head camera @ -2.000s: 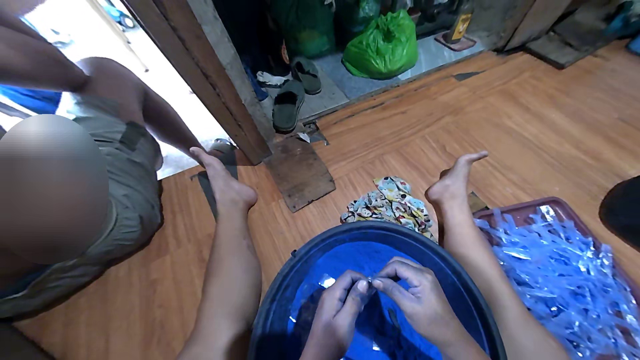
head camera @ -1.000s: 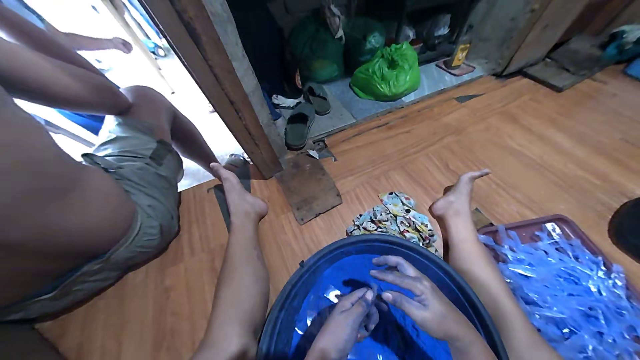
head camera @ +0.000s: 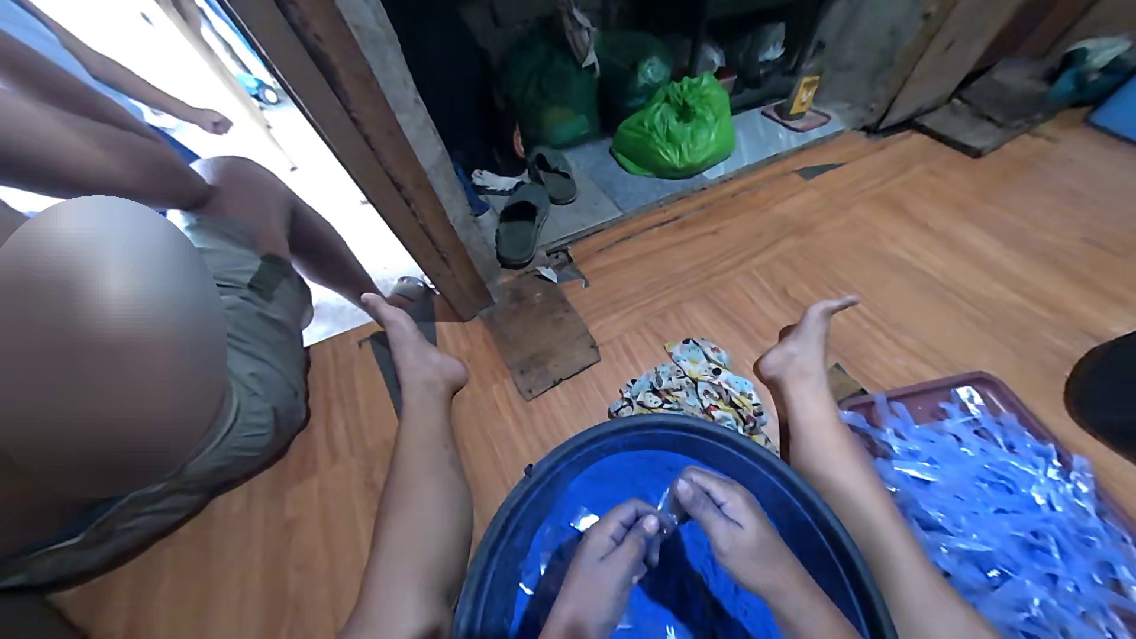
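Note:
A round dark blue plastic basin (head camera: 688,428) stands on the floor between my legs, its inside bright blue with shiny spots. Over it, my left hand (head camera: 617,555) pinches one side of a small clear plastic piece (head camera: 670,508). The thumb and fingers of my right hand (head camera: 723,524) close on the other side of that piece, close beside the left fingertips. What lies at the bottom of the basin is hard to tell. To the right, a maroon tray (head camera: 981,383) holds a heap of clear bluish plastic strips (head camera: 1003,506).
A patterned cloth (head camera: 701,386) lies just beyond the basin. A wooden board (head camera: 540,333) lies by the door post (head camera: 390,169). Slippers (head camera: 522,222), a green plastic bag (head camera: 679,129) and a bottle (head camera: 804,89) are farther back. A person (head camera: 257,355) sits close on the left; another person's arm shows behind.
My hands were apart one second ago, the right one with fingers spread; now they meet at the plastic piece. At the left, the seated person has shifted.

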